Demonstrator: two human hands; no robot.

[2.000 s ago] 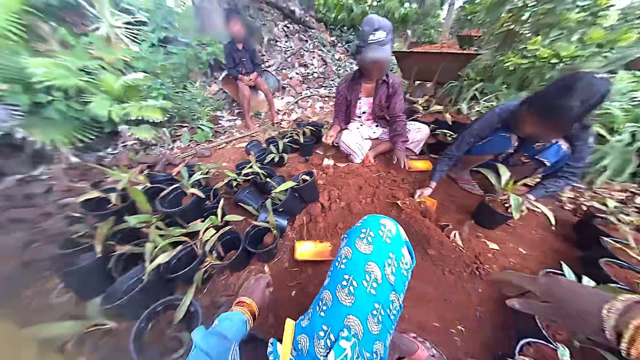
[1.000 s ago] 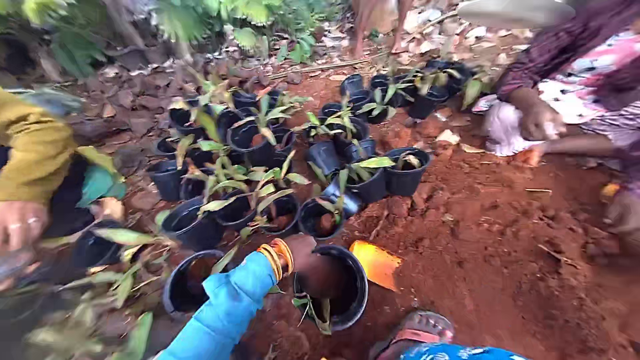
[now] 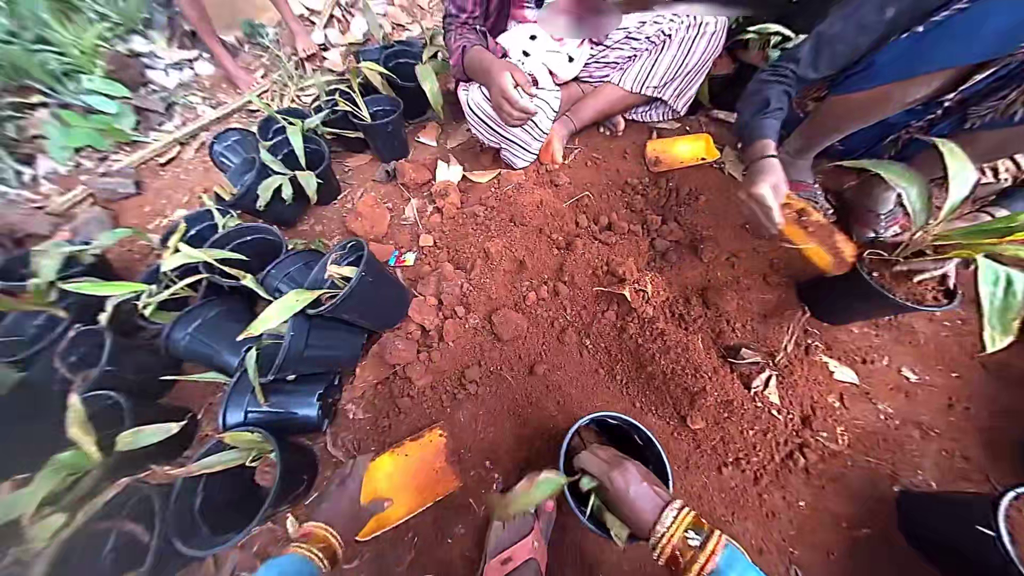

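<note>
My left hand (image 3: 342, 494), with gold and orange bangles at the wrist, is at the lower left, at the near left edge of a yellow plastic scoop (image 3: 408, 482). Blur hides whether its fingers grip the scoop. My right hand (image 3: 626, 484) reaches into a black plastic plant pot (image 3: 618, 428) at the bottom centre, beside my sandalled foot (image 3: 520, 538). Green leaves (image 3: 532, 492) of a small plant stick out over that pot's left rim. My right fingertips are partly hidden inside it, so their hold is unclear.
Loose red soil (image 3: 560, 320) lies ahead. Many black pots (image 3: 360, 288), some with leafy seedlings, crowd the left. A co-worker's hand (image 3: 764, 192) tips a yellow scoop (image 3: 818, 236) at a potted plant (image 3: 872, 288). Another person sits ahead near a yellow scoop (image 3: 682, 152).
My left hand has left the pot it was reaching into and is now by the yellow scoop. My right hand, out of view one second ago, is now in a pot. The view has swung right.
</note>
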